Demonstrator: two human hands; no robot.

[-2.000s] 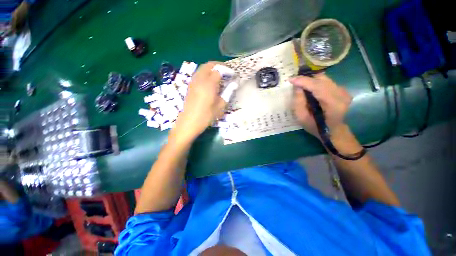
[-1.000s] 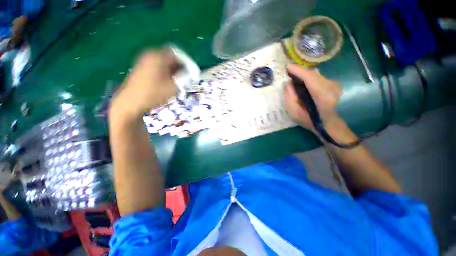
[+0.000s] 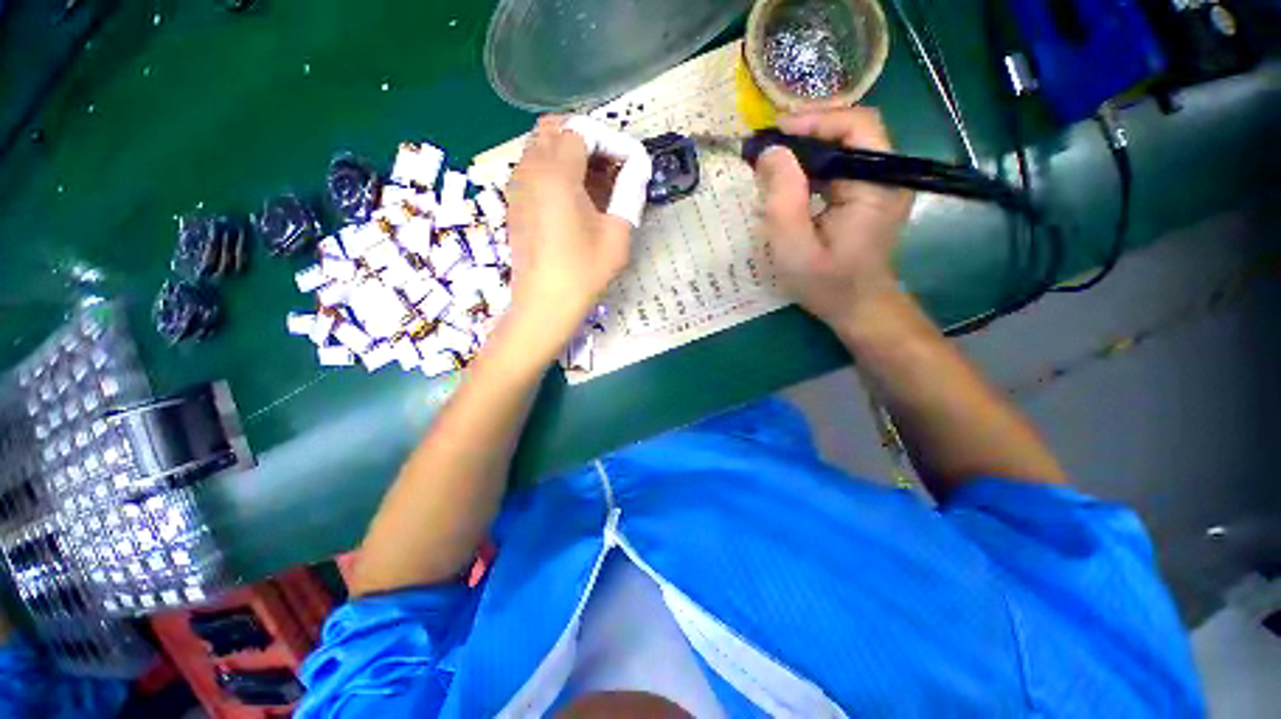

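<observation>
A black device housing (image 3: 672, 167) lies on the cream instruction sheet (image 3: 703, 275). My left hand (image 3: 573, 211), with white finger cots on its fingertips, is at the housing's left edge; whether it grips the housing or a small part there is hard to tell. My right hand (image 3: 840, 211) holds the soldering iron (image 3: 899, 166) by its black handle, with the tip pointing left close to the housing's right side. A loose heap of white battery-like parts (image 3: 408, 274) lies left of my left hand.
Dark units (image 3: 290, 225) stand in a row left of the heap. Clear blister trays (image 3: 106, 464) and a black-ended spool (image 3: 183, 433) are far left. The tip cleaner pot (image 3: 815, 54), clear hood (image 3: 597, 49), tweezers (image 3: 938, 84) and blue soldering station (image 3: 1089, 54) are at the back.
My left hand has come back from over the heap to the housing. My right hand has turned the iron, its tip now beside the housing. The whole view has shifted.
</observation>
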